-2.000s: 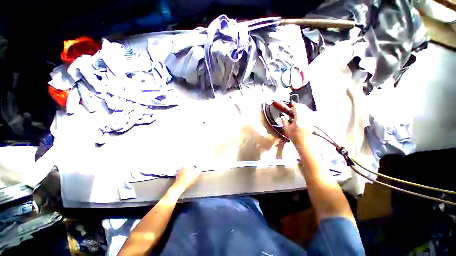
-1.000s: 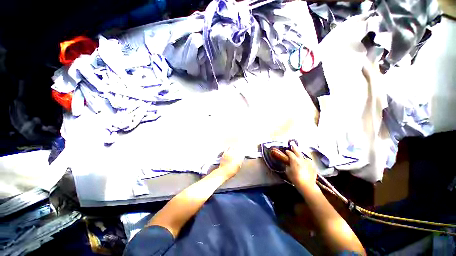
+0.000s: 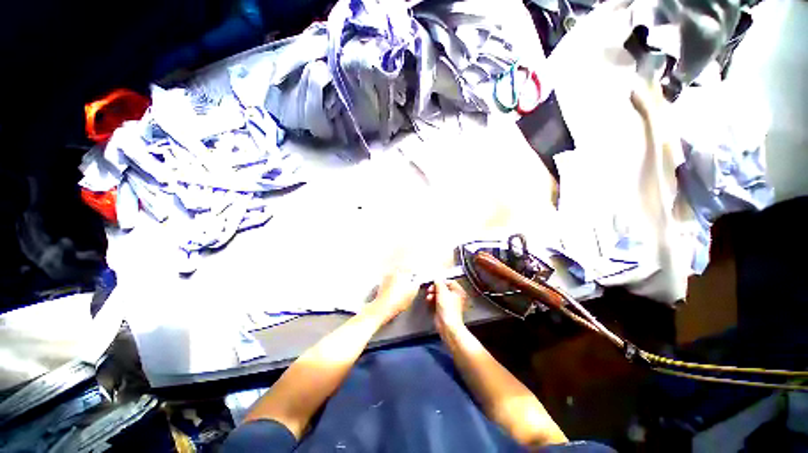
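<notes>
A long narrow fabric strip [image 3: 310,313], pale with a thin dark line, lies along the near edge of the white pressing table [image 3: 168,341]. My left hand [image 3: 396,292] is on the strip at the middle of the edge, its fingertips washed out by glare. My right hand [image 3: 449,303] is close beside it, fingers pinched on the strip. The iron [image 3: 505,276], with a reddish-brown handle, stands at the table edge just right of my right hand. No hand is on it. The strip runs towards the iron's left side.
Loose pale strips [image 3: 204,177] are piled at the far left by a red-orange cloth [image 3: 115,115]. A tied grey-blue bundle [image 3: 381,80] lies at the back. Scissors [image 3: 517,89] lie right of it. The iron's cord [image 3: 691,364] runs off right. White cloth [image 3: 620,177] drapes the right end.
The iron came from the scorched area to the near edge in my right hand. My right hand has since let it go and moved left to the strip. My left hand has moved right along the edge.
</notes>
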